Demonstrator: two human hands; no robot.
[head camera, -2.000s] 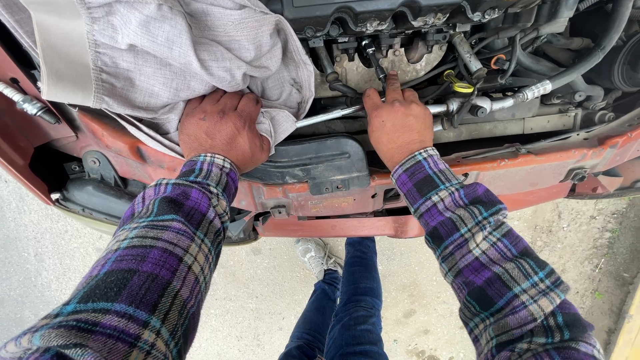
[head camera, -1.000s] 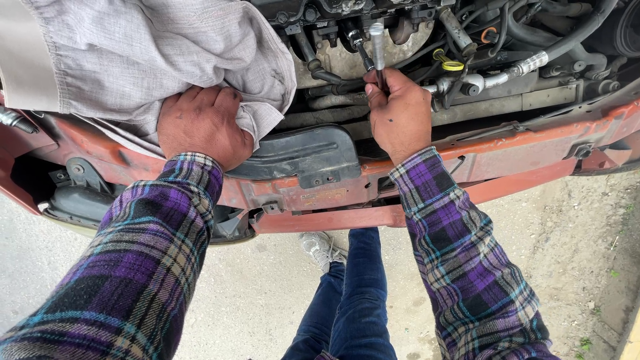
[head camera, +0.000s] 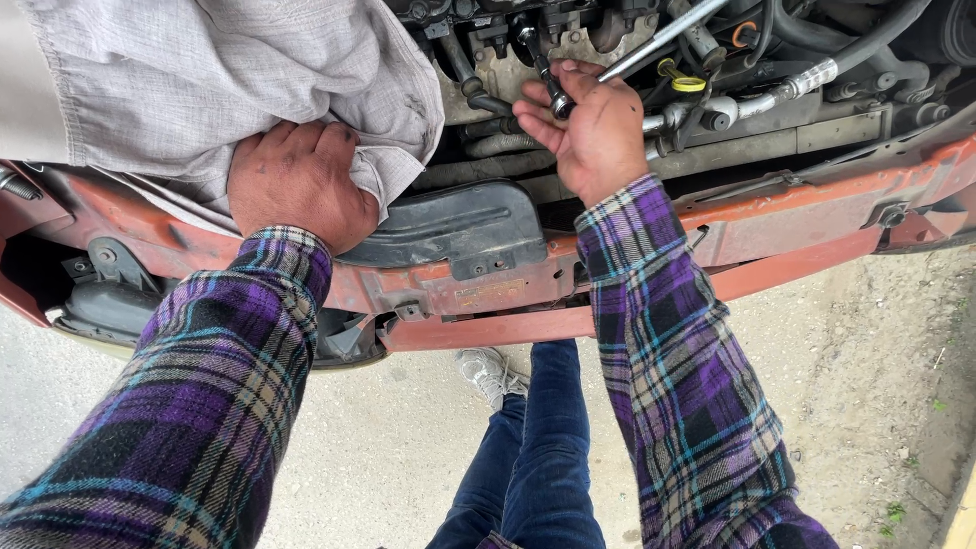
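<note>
My left hand (head camera: 301, 179) presses on a grey cloth (head camera: 229, 84) draped over the car's front edge, its fingers curled into the fabric. Over the engine, my right hand (head camera: 591, 126) has its fingers spread around the lower end of a dark socket extension (head camera: 543, 69), whose upper end reaches down among the engine parts. A long chrome tool handle (head camera: 663, 38) lies between my right thumb and forefinger and slants to the upper right. Its lower end is hidden behind the hand.
The orange-red front crossmember (head camera: 488, 290) of the car runs across the view, with a black plastic duct (head camera: 457, 225) on it. A yellow dipstick handle (head camera: 688, 84), hoses and a metal-ended pipe (head camera: 812, 76) are right of my right hand.
The chrome handle, pointing left two seconds ago and up one second ago, now slants to the upper right. My right hand has turned and its fingers have spread. My left hand stays on the cloth.
</note>
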